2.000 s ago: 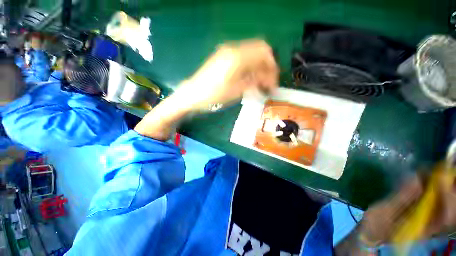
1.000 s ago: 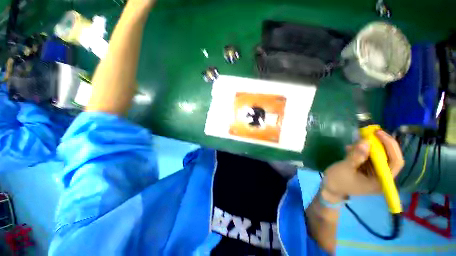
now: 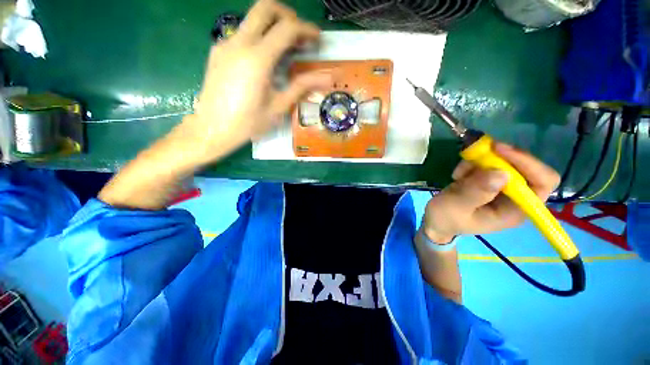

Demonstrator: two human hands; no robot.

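Observation:
A round black LED board (image 3: 339,112) with a yellowish centre lies in the middle of the orange fixture plate (image 3: 342,148), which rests on a white sheet (image 3: 417,53). My left hand (image 3: 246,82) is blurred over the left side of the sheet, fingers curved toward the plate. A dark blur shows between its fingers; I cannot tell whether it is held. My right hand (image 3: 492,189) grips the yellow-handled soldering iron (image 3: 524,192) pen-like. Its tip points up-left over the sheet's right side, apart from the board.
Another dark round board (image 3: 228,26) lies behind my left hand. A solder spool (image 3: 41,127) stands at left, with solder wire (image 3: 139,117) running right. A fan guard (image 3: 406,11), round tub (image 3: 545,8) and blue box (image 3: 606,60) stand behind. White tissue (image 3: 25,36) lies far left.
My left hand has come back from the far bench to beside the plate. The round board now shows in the plate's centre. The iron is nearer the sheet, and the view has shifted.

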